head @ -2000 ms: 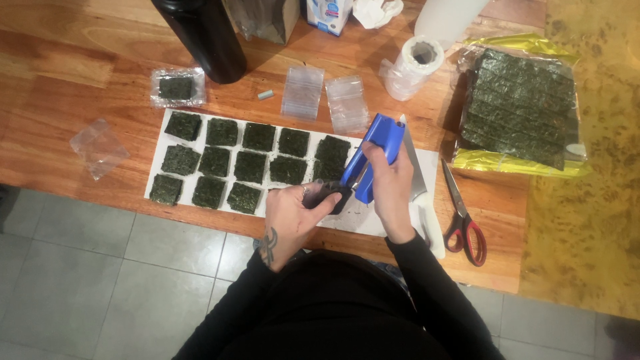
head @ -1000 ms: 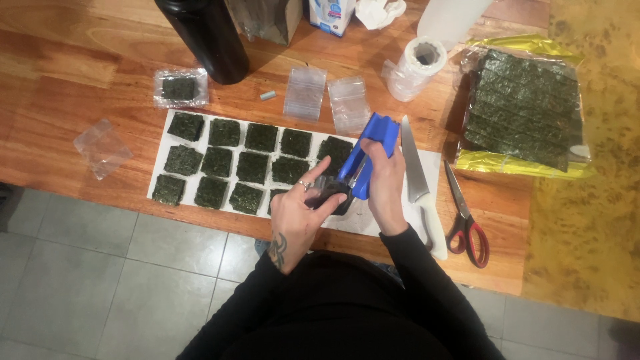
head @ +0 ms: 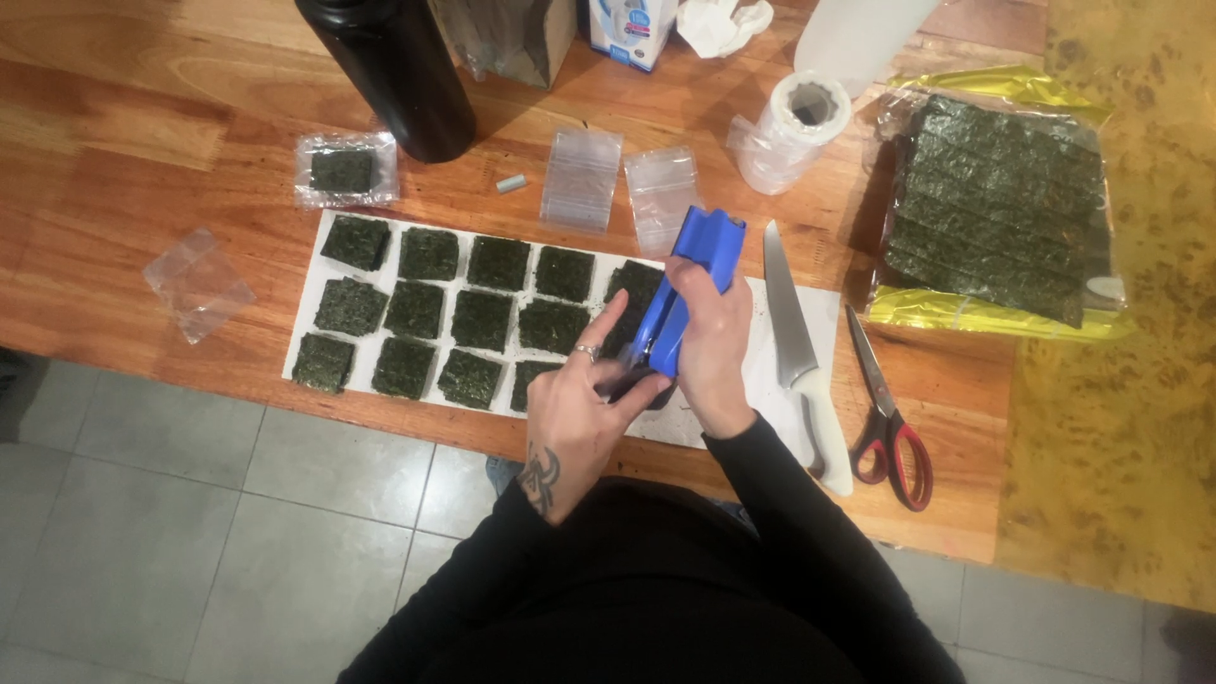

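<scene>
My right hand [head: 714,342] grips a blue stapler-like tool [head: 698,275], tilted over the right part of a white paper sheet [head: 689,427]. My left hand [head: 579,408] pinches the tool's dark lower end between thumb and fingers, the index finger raised; what lies in that pinch is partly hidden. Stacks of cut nori squares [head: 482,320] stand in rows on the sheet, some partly behind my hands. To the right of my right hand lies a kitchen knife with a white handle [head: 790,313], and past it scissors with red and black handles [head: 888,418].
Nori sheets [head: 993,209] lie on yellow packaging at the right. Two clear zip bags [head: 581,180], a bagged nori stack [head: 342,171], another clear bag [head: 199,285], a small light cylinder [head: 511,183], a plastic roll [head: 807,114] and a black bottle [head: 408,85] surround the sheet.
My left index finger has lifted away from the tool's dark end. The blue tool stays in my right hand, and the knife shows more fully than in the earliest frame.
</scene>
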